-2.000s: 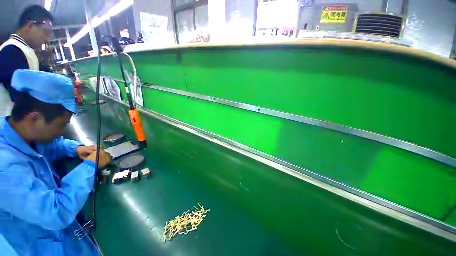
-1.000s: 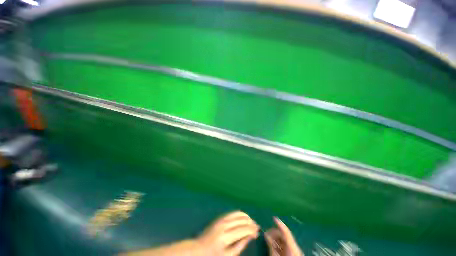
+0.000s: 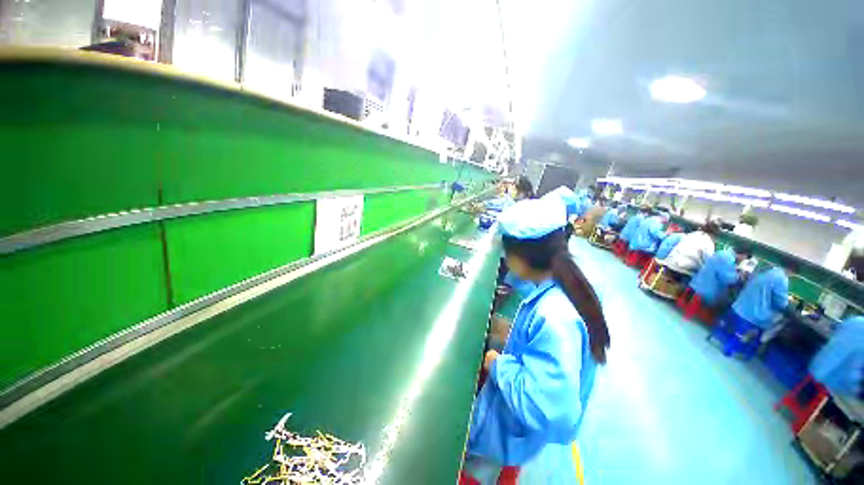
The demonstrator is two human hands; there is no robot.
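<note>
A loose, tangled pile of thin white, yellow and dark strips (image 3: 311, 460) lies on the dark-green bench (image 3: 284, 365) at the bottom edge of the head view, left of centre. The pile is partly cut off by the frame's edge. Neither my left hand nor my right hand is in the picture.
A person in a blue smock and cap (image 3: 545, 350) sits close on the right at the bench. A posted sheet (image 3: 338, 224) hangs on the green panel (image 3: 76, 180) with a metal rail. Further workers sit on stools across the aisle.
The view has swung far to the right. Both hands, seen a second ago, have left the picture, as have the neighbour with the orange screwdriver and the yellower pile.
</note>
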